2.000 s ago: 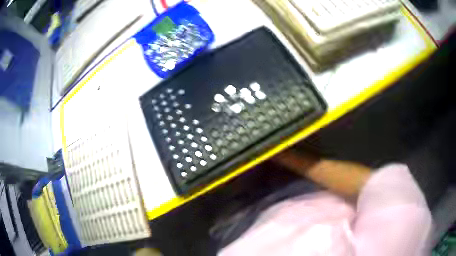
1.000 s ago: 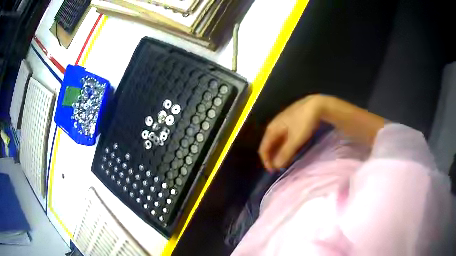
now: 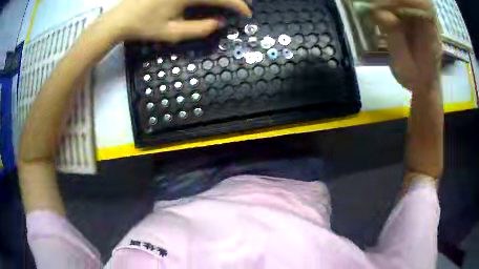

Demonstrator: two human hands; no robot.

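Note:
The black tray [image 3: 252, 100] lies at the bench's front edge. Small silver parts [image 3: 178, 84] stand in rows in its left pockets. Loose silver discs with centre holes [image 3: 284, 40] lie in its upper middle. My left hand [image 3: 184, 20], bare, is over the tray's upper left, just left of the loose discs. Its thumb and a finger are apart, and I see nothing between them. My right hand [image 3: 402, 34], bare and blurred, is raised at the upper right by the pale tray stack. Its fingers are bent near the top edge; whether it holds something is unclear.
The slotted pale tray [image 3: 79, 134] lies left of the black tray, partly behind my left forearm. The stacked pale trays [image 3: 367, 39] are at the upper right, partly behind my right hand. Yellow tape [image 3: 231, 141] runs along the bench's front edge.
The view has turned and moved down the bench. My left hand has come into view over the black tray. My right hand has risen from below the bench edge to the stack. The blue bin has left view.

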